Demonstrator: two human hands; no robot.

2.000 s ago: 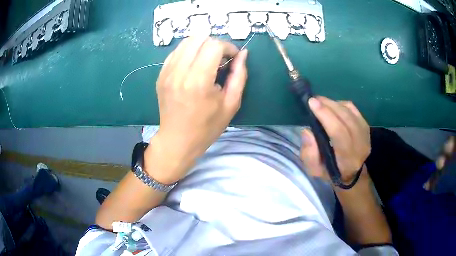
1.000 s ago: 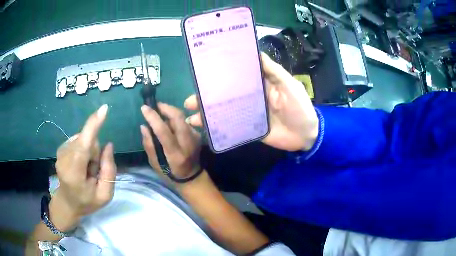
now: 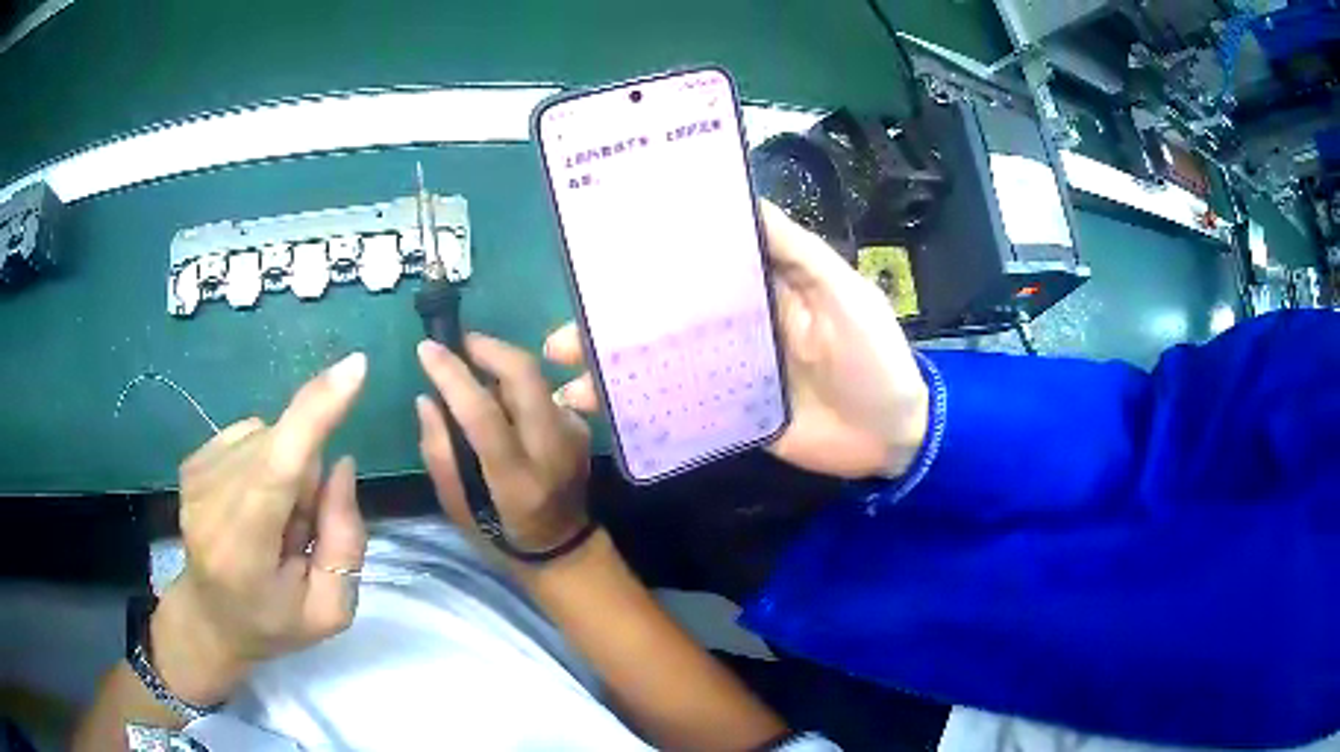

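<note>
The silver-white soldering fixture (image 3: 321, 262) with a row of several notched units lies on the green mat. My right hand (image 3: 507, 441) holds the soldering iron (image 3: 438, 306) by its black handle; the metal barrel points away from me and overlaps the fixture's right end in view. My left hand (image 3: 272, 522) is at the bench's front edge, index finger raised and pointing towards the fixture. Solder wire (image 3: 179, 388) curls out behind this hand, and a short end shows by the thumb, so the hand holds it.
Another person's hand (image 3: 852, 353), in a blue sleeve (image 3: 1088, 514), holds a smartphone (image 3: 669, 279) with a pink-white text screen at centre. Behind it are a black iron stand (image 3: 889, 169), a yellow sponge (image 3: 888, 279) and a soldering station (image 3: 1014, 191). A dark grey block (image 3: 27, 235) is far left.
The view has swung right since two seconds ago. The phone and blue-sleeved arm have come in. The iron's tip has left the notched units, and my left hand has moved back from the fixture.
</note>
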